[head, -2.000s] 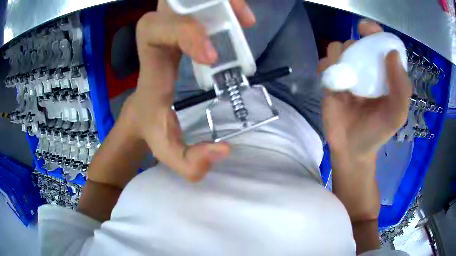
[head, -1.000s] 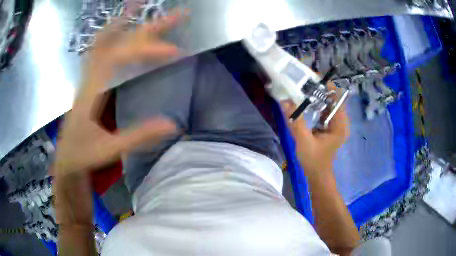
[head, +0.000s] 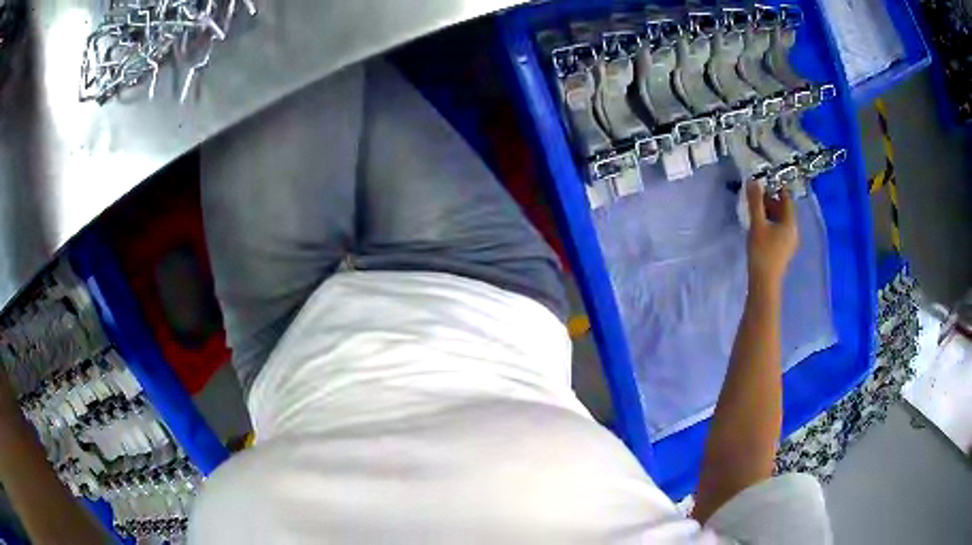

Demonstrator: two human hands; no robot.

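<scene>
My right hand (head: 773, 229) is over the right blue bin, its fingertips at the wire-bail end of a lever assembly (head: 759, 149) in the shorter front row. The fingers are around that end, and the assembly lies against its neighbours on the right. Other finished lever assemblies (head: 671, 96) lie in overlapping rows at the bin's far end, bails showing. A pale liner sheet (head: 693, 298) lies under them. My left hand is out of the picture; only the left forearm (head: 41, 474) shows at the lower left edge.
The steel bench (head: 266, 101) curves across the upper left, with a pile of loose wire bails (head: 160, 48) on it. The right blue bin (head: 613, 351) stands beside my legs. Another blue bin (head: 144, 367) with rows of levers (head: 91, 426) is at the left. A red crate (head: 160, 287) is beneath.
The squeeze bottle has gone from view. My right hand has carried the lever assembly out to the row in the right bin. My left hand has left the picture at the left. The view has swung right.
</scene>
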